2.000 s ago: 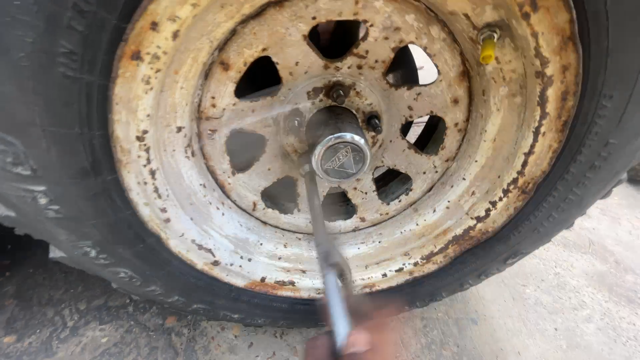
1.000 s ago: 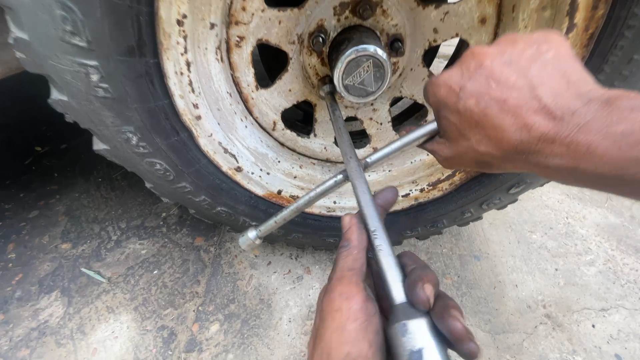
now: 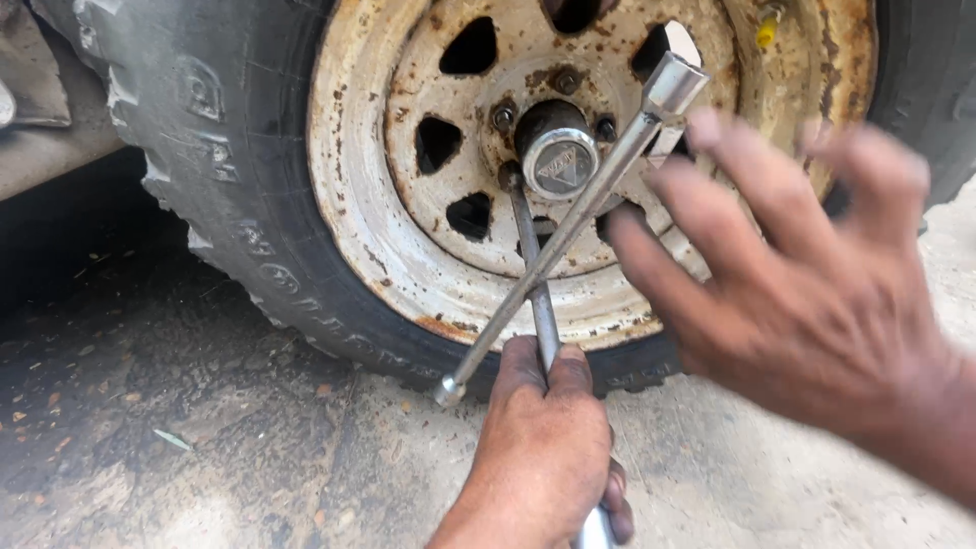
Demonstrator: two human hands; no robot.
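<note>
A metal four-way lug wrench (image 3: 565, 241) stands in front of a rusty, cream-painted steel wheel (image 3: 366, 206). The far end of its long bar meets the wheel at the lug position (image 3: 508, 175) to the lower left of the hub cap (image 3: 562, 165). My left hand (image 3: 545, 442) is wrapped round the near part of that bar. The cross bar slants from a small socket at lower left to a larger socket (image 3: 675, 82) at upper right. My right hand (image 3: 793, 282), blurred, is spread open to the right of the cross bar and holds nothing.
A black off-road tyre (image 3: 221, 152) surrounds the wheel and rests on stained concrete ground (image 3: 252, 473). A yellow valve cap (image 3: 766, 32) sticks out at the rim's upper right. Part of the vehicle's underside (image 3: 46, 145) shows at far left, above dark shadow.
My right hand has let go of the cross bar and opened. The cross bar has turned to a steeper slant. My left hand now closes round the near bar, where its fingers were spread around it before.
</note>
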